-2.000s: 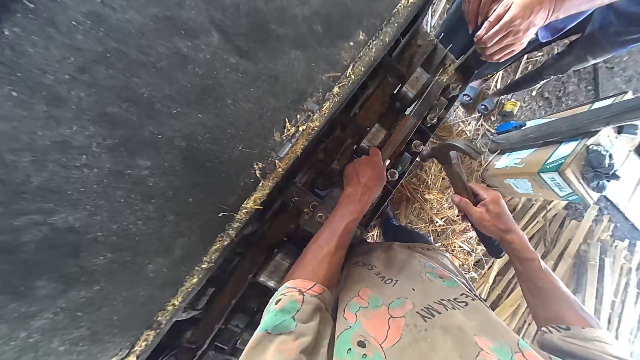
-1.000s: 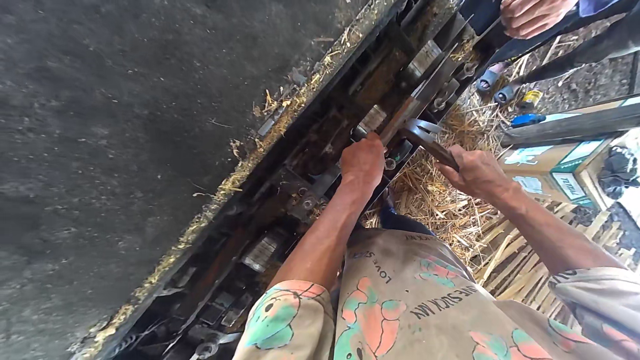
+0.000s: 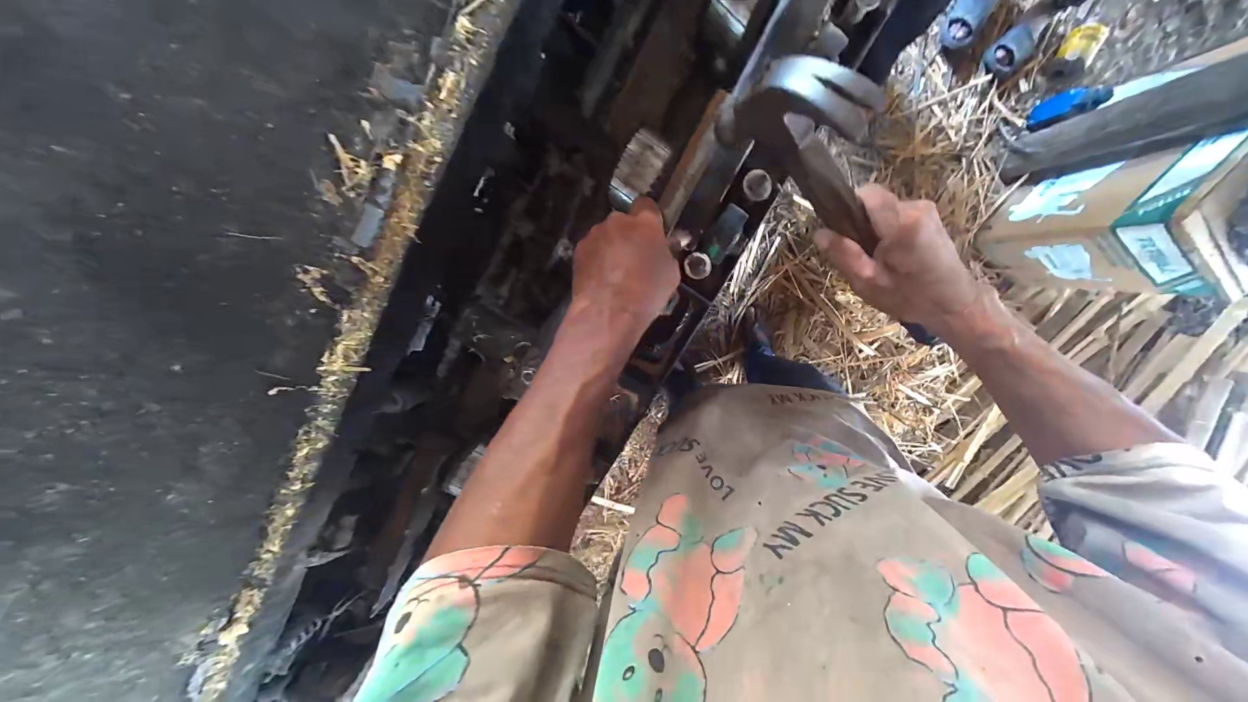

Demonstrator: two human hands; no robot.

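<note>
My right hand (image 3: 912,249) grips the handle of a claw hammer (image 3: 809,97), whose metal head is over the edge of a dark metal machine frame. My left hand (image 3: 626,258) is closed at the frame, its fingers against the lower end of a metal block with a worn, ridged face (image 3: 642,161). Whether it grips the block or something hidden beneath the fingers cannot be told. Right of the left hand, round metal studs (image 3: 698,265) stick up along the frame's edge. A brown bar (image 3: 694,156) runs beside the block.
A broad dark surface (image 3: 175,292) edged with straw bits fills the left. Straw (image 3: 829,312) covers the ground at right, with a taped cardboard box (image 3: 1092,229), a wooden beam (image 3: 1121,112), a blue object (image 3: 1068,105), a yellow object (image 3: 1082,44) and split bamboo strips (image 3: 1014,439).
The hammer has moved from right of the frame to over its edge. My left hand stays at the metal block. The other person's hand at the top right is out of view; the view has shifted.
</note>
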